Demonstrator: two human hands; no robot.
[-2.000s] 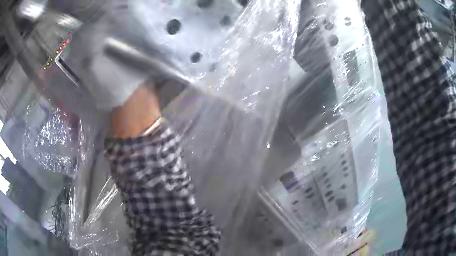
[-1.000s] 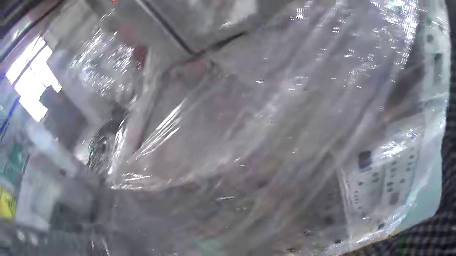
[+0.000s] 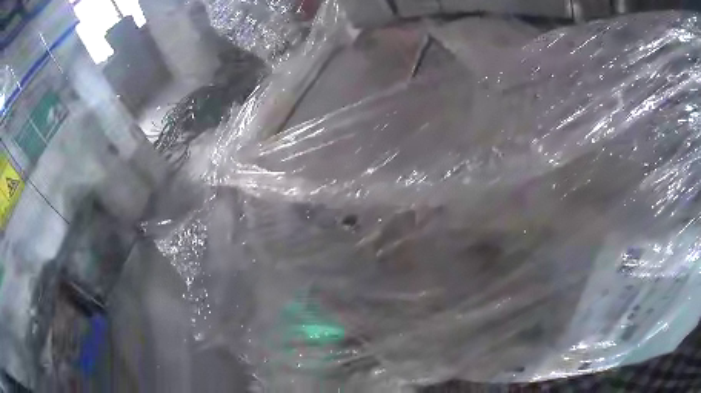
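Clear stretch film (image 3: 461,173) covers most of the view, with bright glints and creases, draped over grey sheet-metal housings (image 3: 369,100). A pale perforated end panel (image 3: 638,307) shows blurred through the film at the lower right. No hand can be made out. A strip of dark checked sleeve shows at the lower right edge; the hand is not visible. Much of the lower middle is blurred behind the film.
A green thing (image 3: 307,326) shows blurred through the film at the lower middle. At the left are a yellow warning sign (image 3: 9,184), a blue object (image 3: 93,343) and a bundle of dark strands (image 3: 192,115). A bright window-like area (image 3: 107,27) is at the upper left.
The view has swung, so the film's gathered corner sits higher and the perforated panel lower right. The bare wrist and left checked sleeve seen earliest are gone; the right sleeve shows only at the lower edge.
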